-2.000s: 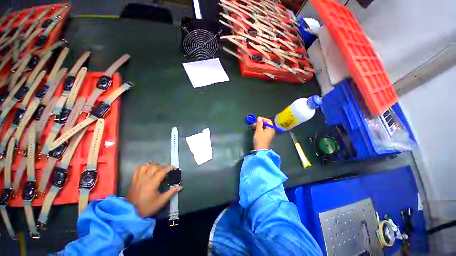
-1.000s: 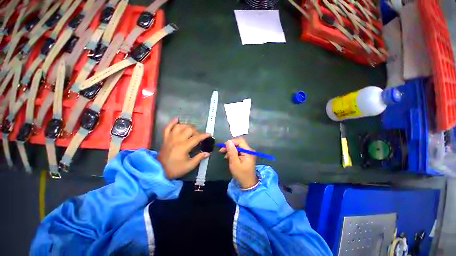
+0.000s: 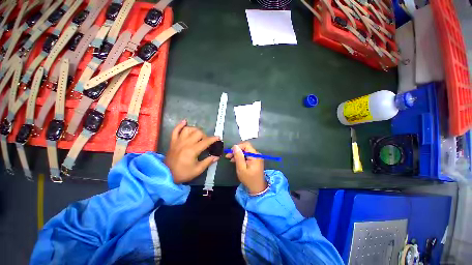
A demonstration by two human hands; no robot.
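Note:
A wristwatch with a dark head (image 3: 216,148) and a long pale strap (image 3: 221,116) lies flat on the green mat near its front edge. My left hand (image 3: 189,153) holds the watch head from the left between thumb and fingers. My right hand (image 3: 249,167) holds a thin blue stick-like tool (image 3: 265,157) just right of the head. The tool's left end is at the head's right side; its exact tip and any contact are unclear. A small white wipe (image 3: 248,121) lies beyond my right hand. A small blue cap (image 3: 310,100) stands farther right.
A red tray (image 3: 155,116) heaped with watches is at the left, another (image 3: 331,39) at the far right. A white bottle (image 3: 368,107), a yellow-handled knife (image 3: 356,157) and a black square fan (image 3: 394,155) are at the right. A white paper sheet (image 3: 271,27) lies at the back.
Since two seconds ago my right hand has moved left from the blue cap to the watch head, bringing the blue tool. The camera view has shifted. Over the last second little has changed.

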